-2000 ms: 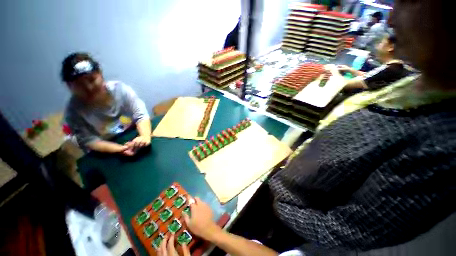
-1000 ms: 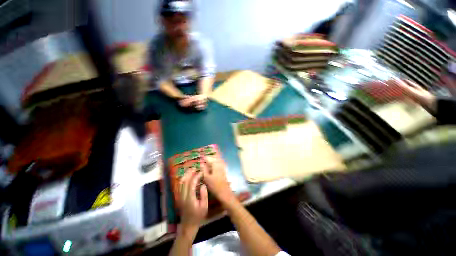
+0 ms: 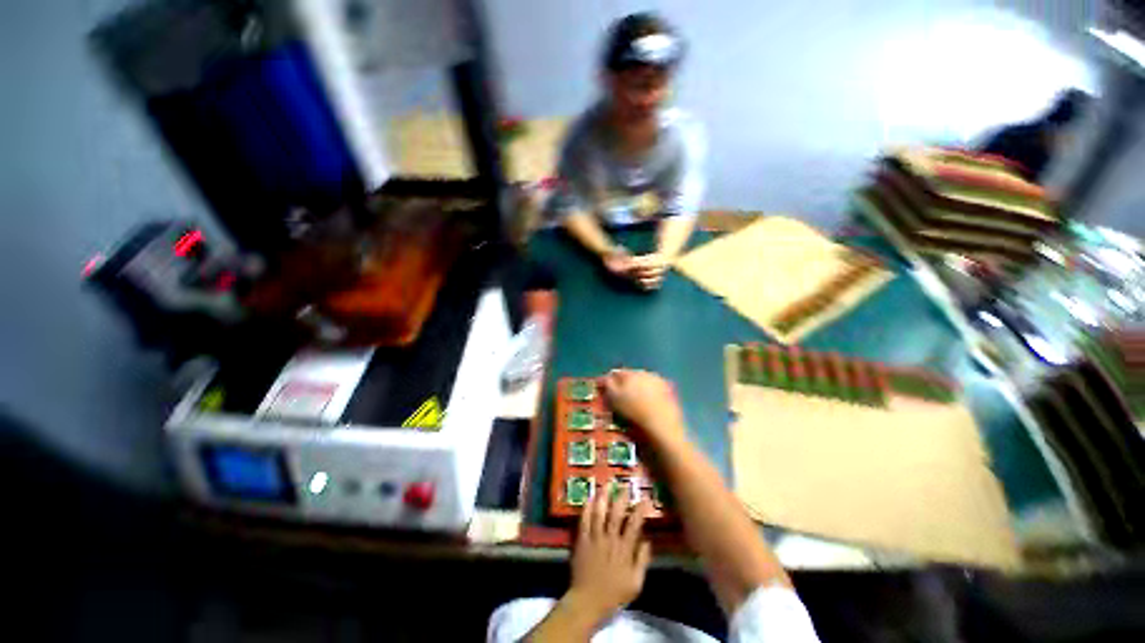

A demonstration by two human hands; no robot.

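Note:
The orange-brown fixture tray (image 3: 566,470) lies on the green bench, with green circuit boards (image 3: 580,452) in the pockets that show. My left hand (image 3: 609,553) rests at the tray's near edge, fingertips over the near row of boards; whether it holds anything cannot be told. My right hand (image 3: 643,399) is over the tray's far right part, fingers bent down; its fingertips and anything in them are hidden. My right forearm covers part of the tray's right side.
The machine (image 3: 377,471) stands at left, with a red button (image 3: 418,495). A dark flat object (image 3: 502,462) lies beside the tray. Cardboard sheets (image 3: 866,471) with red-green rows lie at right. A person (image 3: 634,163) sits across. Stacked layers (image 3: 961,207) stand far right.
The view has swung left, bringing the machine into full view. My right hand has moved to the tray's far right part; my left hand has drawn back to its near edge.

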